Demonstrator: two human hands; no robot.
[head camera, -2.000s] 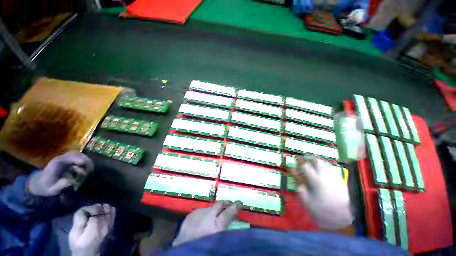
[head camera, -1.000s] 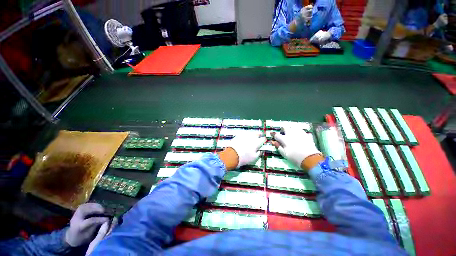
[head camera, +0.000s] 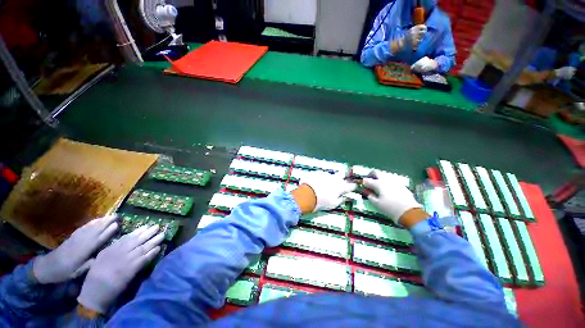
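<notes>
Covered circuit boards (head camera: 308, 268), green with smooth pale strips on top, lie in rows and three columns on a red sheet (head camera: 262, 280). My gloved left hand (head camera: 328, 189) and gloved right hand (head camera: 390, 196) are over the far rows, between the middle and right columns. Their fingertips nearly meet, curled down at the board ends. Whether the fingers hold anything is hidden. My sleeves cover part of the left and near boards. A shiny translucent bundle (head camera: 437, 197) lies just right of my right hand, partly behind the wrist.
More covered boards (head camera: 491, 186) stand on a second red sheet (head camera: 553, 269) at right. At left are uncovered boards (head camera: 160, 200), a brown-stained sheet (head camera: 45, 211) and a neighbour's gloved hands (head camera: 122, 259). Across the belt are red sheets (head camera: 221, 61) and a person (head camera: 410, 38).
My hands have moved from the near edge to the far rows and stay there, fingertips now closer together. The neighbour's hands have moved onto the nearest uncovered board. The camera view has shifted.
</notes>
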